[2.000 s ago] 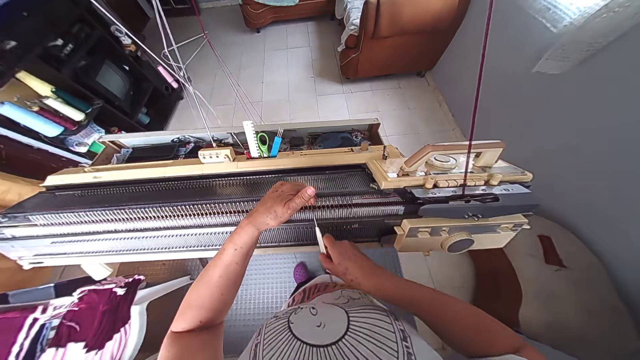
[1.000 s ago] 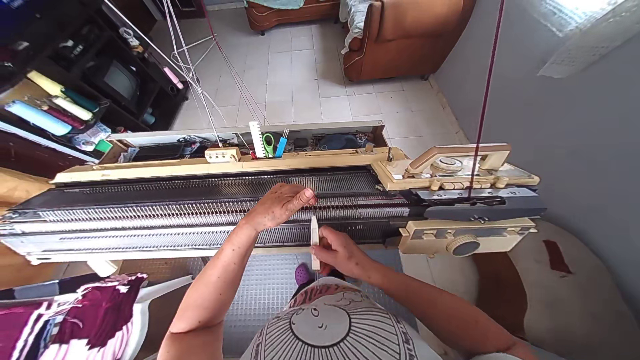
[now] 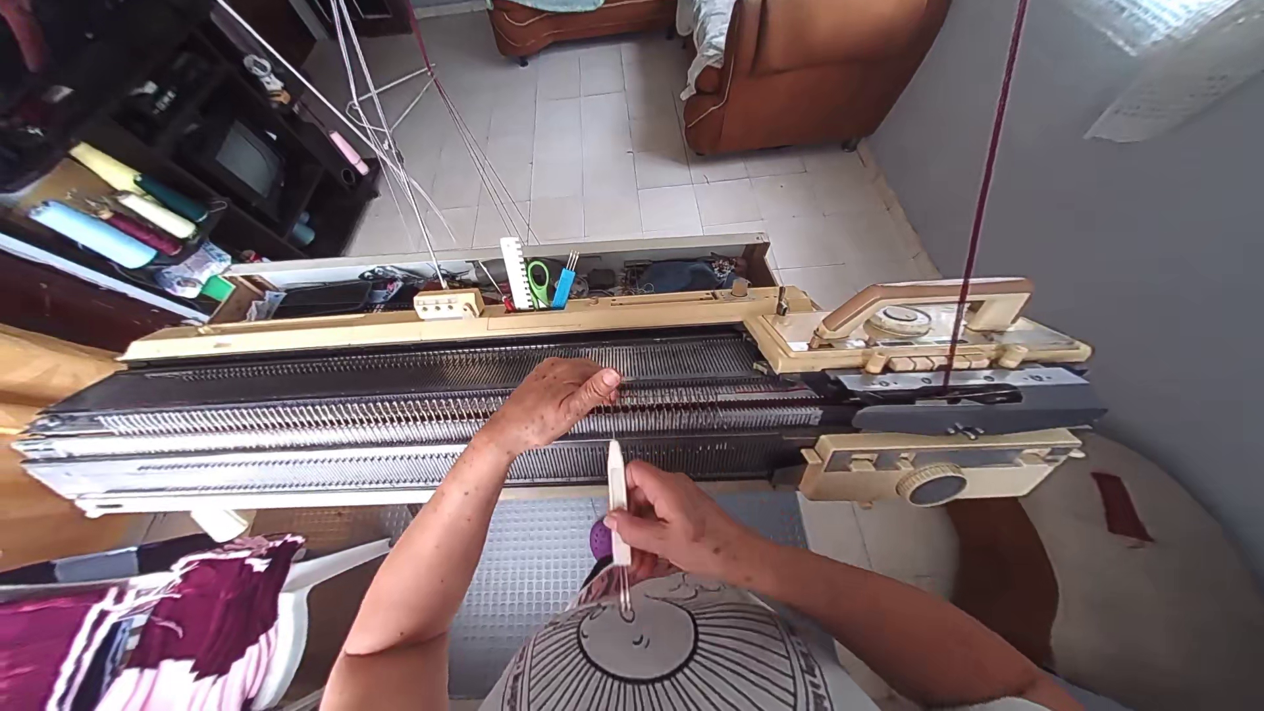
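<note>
A double-bed knitting machine (image 3: pixel 296 400) stretches across the view. My left hand (image 3: pixel 555 403) rests over its needle beds near the middle, palm down, fingertips hidden; whether it pinches anything cannot be made out. Just below and to the right, my right hand (image 3: pixel 681 518) holds a pale flat transfer tool (image 3: pixel 617 504) upright, with thin metal prongs at its lower end and a tapered upper end by the front bed. The main carriage (image 3: pixel 918 326) and the ribber carriage (image 3: pixel 938 469) sit at the machine's right end. A dark red yarn (image 3: pixel 987 168) runs down to them.
Behind the beds, a tray (image 3: pixel 642 242) holds green-handled scissors (image 3: pixel 538 281), a white comb-like strip (image 3: pixel 513 272) and a blue tool (image 3: pixel 564 284). Yarn cones (image 3: pixel 94 233) lie at left. Maroon and white knitted fabric (image 3: pixel 212 612) is at lower left; a brown armchair (image 3: pixel 805 74) stands beyond.
The tool in my right hand has turned: its thin end pointed up at the needles earlier, and its prongs now point down toward my body. My left hand stays over the beds.
</note>
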